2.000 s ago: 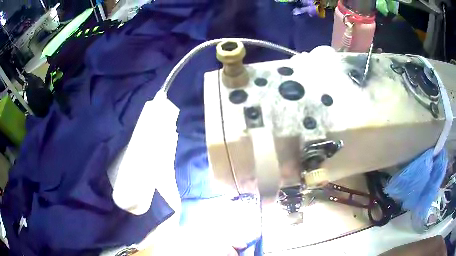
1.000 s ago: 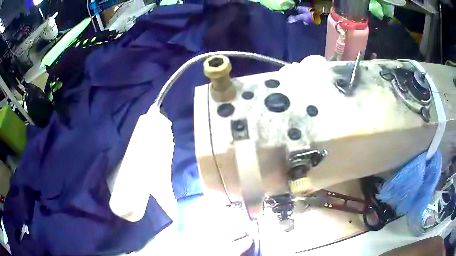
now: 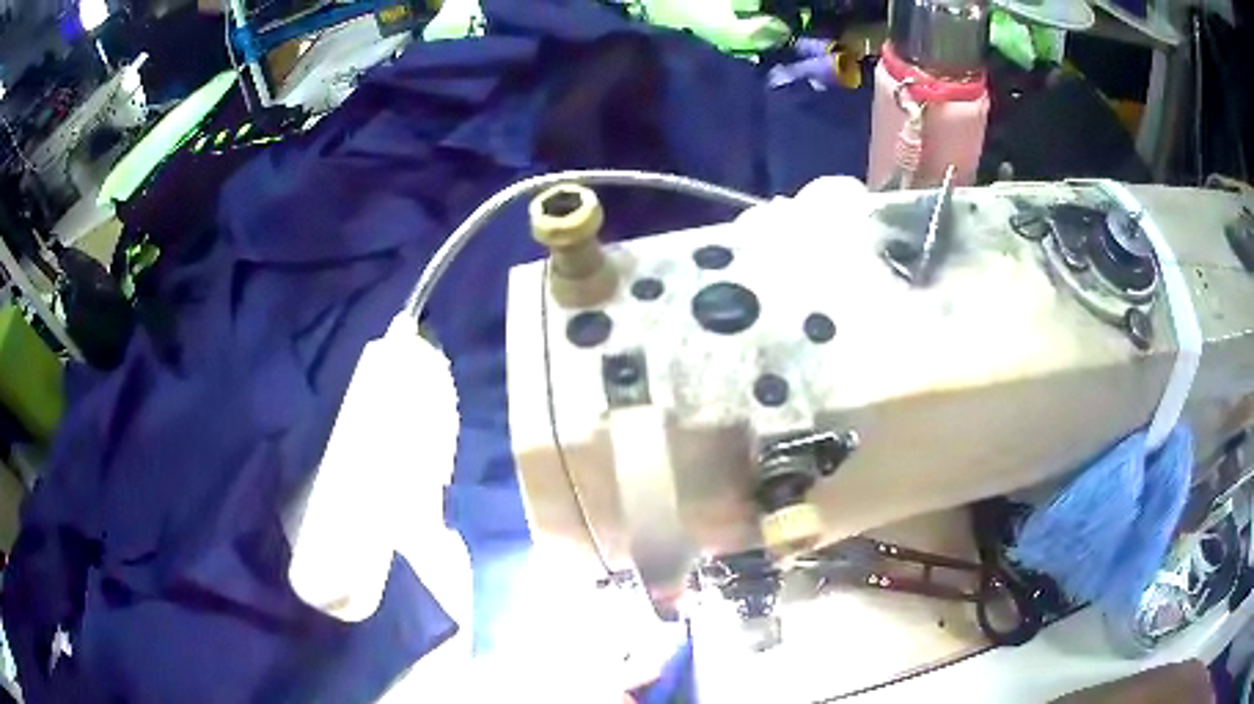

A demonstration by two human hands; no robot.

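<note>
The cream sewing machine head (image 3: 880,358) spans the middle and right. A small piece of blue cloth (image 3: 674,677) lies at the bottom edge under the machine's left end, beside strong lamp glare. Part of my left hand (image 3: 644,674) seems to show there, washed out and cut off; its fingers and hold cannot be made out. A blurred bit of my right hand or forearm (image 3: 1148,685) shows at the bottom right edge, its fingers out of view. The needle area is lost in glare. The navy garment heap (image 3: 248,385) lies left of and behind the machine.
A white lamp (image 3: 371,475) on a gooseneck stands left of the head. Reddish-brown snips (image 3: 908,557) and black scissors handles (image 3: 1011,605) lie beneath the arm. A blue tassel (image 3: 1121,516) hangs from it. A pink flask (image 3: 931,124) stands behind.
The view has shifted, so the machine and flask sit lower and farther left in the picture. The bit of blue cloth at the bottom has also shifted left. No change of hold is visible.
</note>
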